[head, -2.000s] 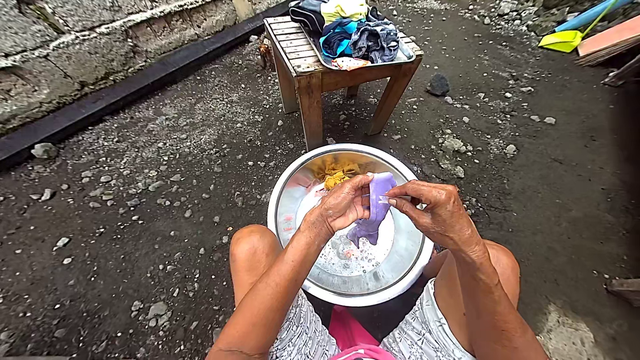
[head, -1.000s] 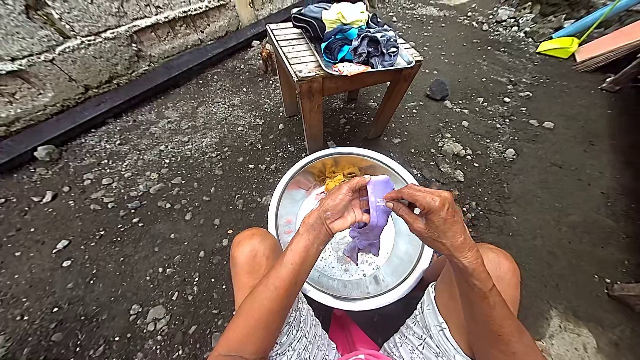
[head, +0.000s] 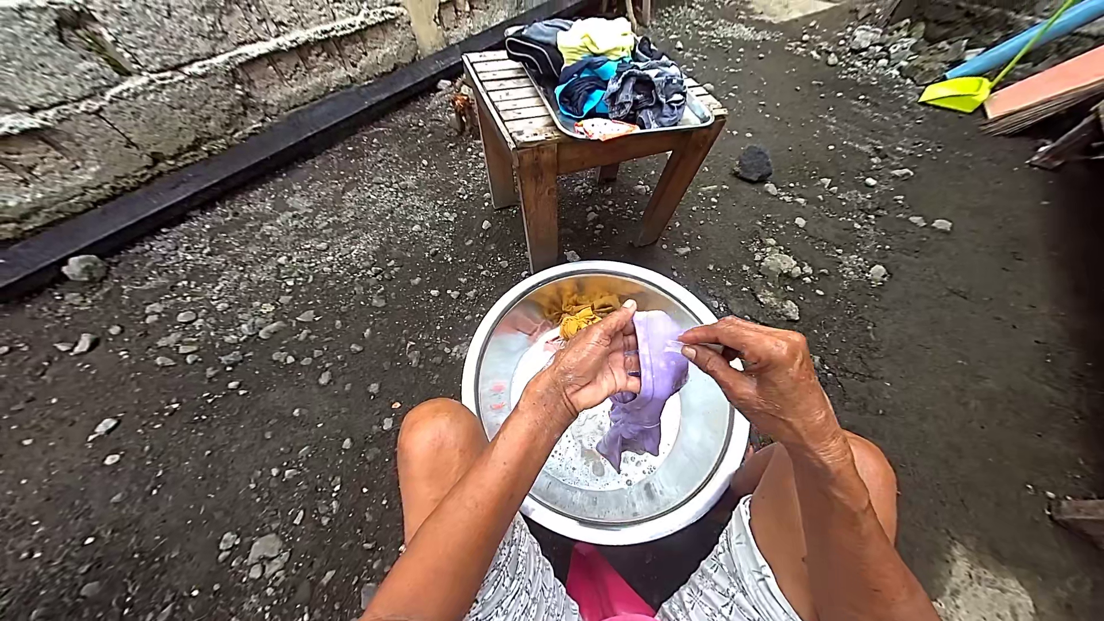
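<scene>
A wet purple cloth (head: 649,392) hangs over a round metal basin (head: 517,302). My left hand (head: 599,358) holds it from the left, with part of the fingers hidden behind the fabric. At the cloth's upper right edge, the thumb and forefinger of my right hand (head: 759,362) pinch a small bit of it. Sudsy water (head: 595,457) lies in the bottom of the basin. Yellow-orange cloth (head: 582,312) sits at the basin's far side, and something pinkish is partly visible beside it.
Beyond the basin stands a slatted wooden table (head: 539,159) bearing a metal tray (head: 694,114) of piled clothes (head: 647,90). A block wall (head: 216,78) runs along the left. Stones lie on the dirt ground. A yellow-green dustpan (head: 957,92) rests at the upper right.
</scene>
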